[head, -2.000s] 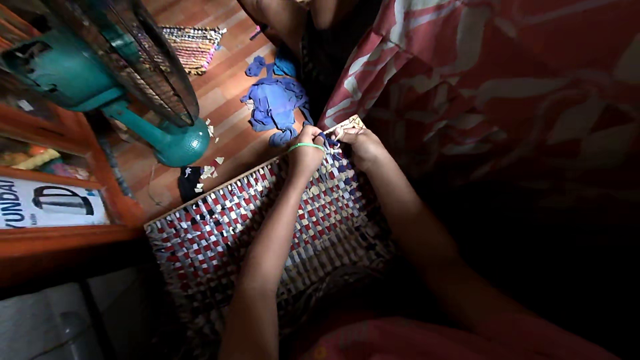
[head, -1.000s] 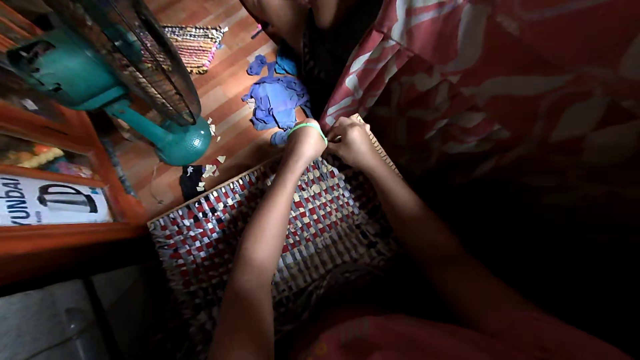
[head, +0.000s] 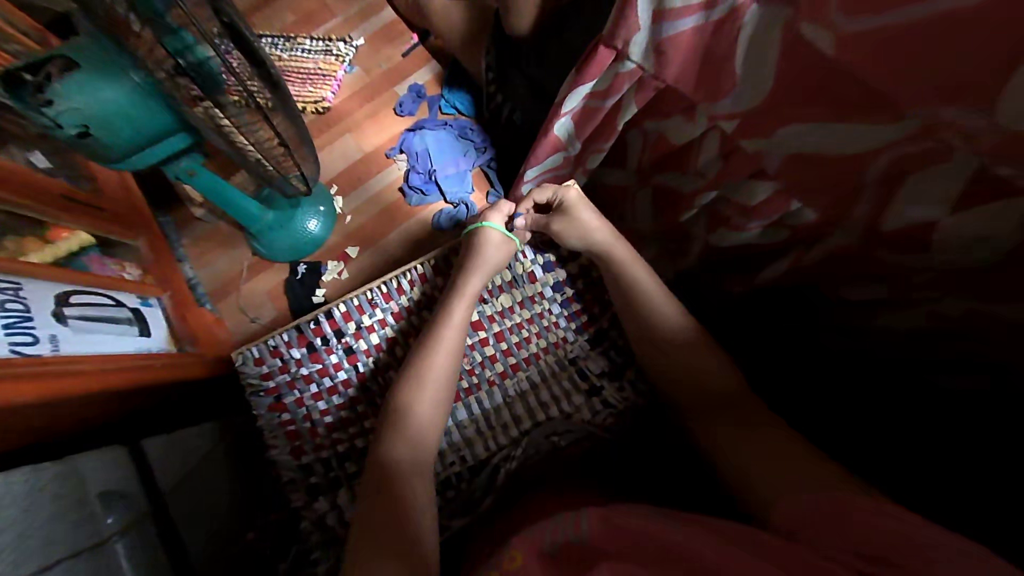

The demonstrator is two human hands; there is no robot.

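A woven fabric-strip mat (head: 512, 344) in red, cream, grey and white spreads below my arms, with a thin wooden frame edge (head: 352, 296) along its far side. My left hand (head: 494, 232), a green band at its wrist, is at the far right corner of the mat, its fingers pinched around a small dark blue fabric strip (head: 518, 218). Close against it is my right hand (head: 560, 218), thumb and index finger curled together at the same strip. The fingertips of both hands nearly touch, and the strip is mostly hidden between them.
Blue cloth pieces (head: 444, 160) lie on the wooden floor beyond my hands. A green electric fan (head: 296, 220) stands at the left, near fabric scraps and a black cloth (head: 304, 288). Another woven mat (head: 312, 68) lies farther off. Red patterned fabric (head: 720, 120) hangs at the right, beside another person's bare limb (head: 456, 28).
Both hands stay at the mat's far corner. My right hand has lifted slightly, and its fingers now show more clearly at the blue strip.
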